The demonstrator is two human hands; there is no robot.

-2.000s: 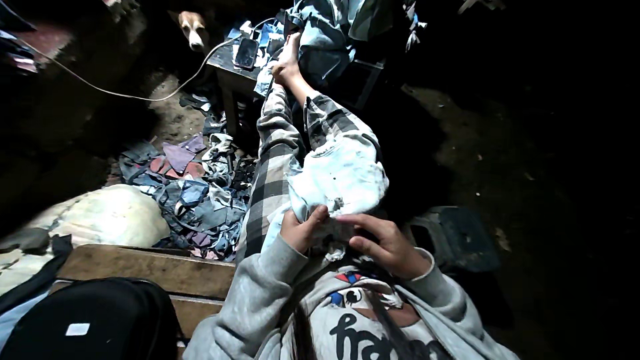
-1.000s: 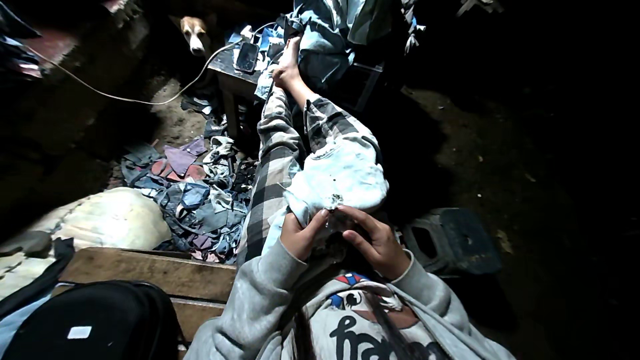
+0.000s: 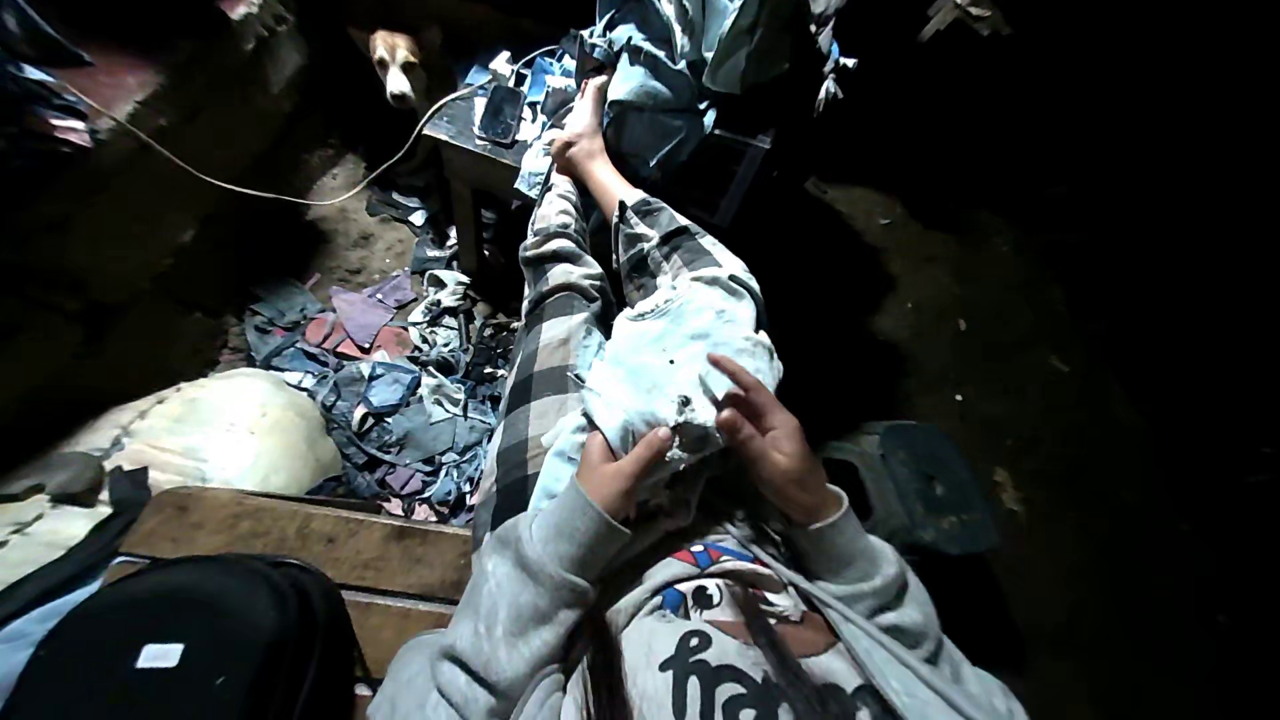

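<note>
A pale blue cloth (image 3: 670, 350), bunched and spotted with small dark marks, lies over my raised leg in checked trousers (image 3: 540, 350). My left hand (image 3: 625, 470) grips its near edge between thumb and curled fingers. Over the cloth's right side is my right hand (image 3: 765, 435), index finger extended and the other fingers bent; whether it pinches anything small cannot be told. Between the two hands the cloth has a dark spot and a frayed, whitish patch.
Fabric scraps (image 3: 400, 400) heap on the floor at left, beside a stuffed pale sack (image 3: 230, 430). A wooden bench (image 3: 310, 535) bears a black bag (image 3: 190, 640). My foot rests by a small table (image 3: 465, 135) with a phone (image 3: 501, 113). A dog (image 3: 395, 70), a cable (image 3: 300, 200) and a dark plastic stool (image 3: 925, 485) are around.
My right hand has moved away from my left, toward the right side of the cloth, and its index finger is now extended. The left hand stays at the cloth's near edge.
</note>
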